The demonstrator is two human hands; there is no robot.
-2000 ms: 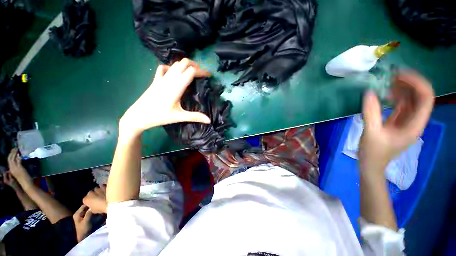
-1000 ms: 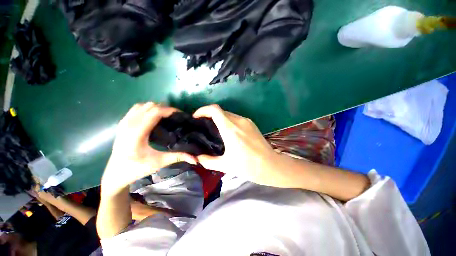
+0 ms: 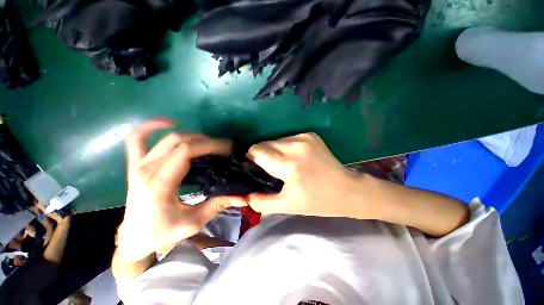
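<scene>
A small glossy black piece (image 3: 229, 174) is held between my two hands at the near edge of the green table (image 3: 238, 119). My left hand (image 3: 167, 184) is curved around its left side, thumb below, with some fingers lifted and slightly blurred. My right hand (image 3: 304, 173) grips its right end between thumb and fingers. Two large bunches of black pieces lie beyond my hands, one at the upper left (image 3: 113, 30) and one at the upper centre (image 3: 334, 47). A white glue bottle (image 3: 504, 55) lies at the right, its nozzle outside the picture.
A small white glue bottle (image 3: 63, 198) and a whitish tub (image 3: 43, 187) are at the left, beside a neighbour's hands (image 3: 51, 223). More black bunches (image 3: 15, 173) lie along the left edge. A blue bin (image 3: 447, 173) with a white plastic bag (image 3: 512, 145) is below the table at the right.
From two seconds ago, my right hand has come from beside the glue bottle to the black piece. Since one second ago, my left fingers have lifted and spread. The view has shifted.
</scene>
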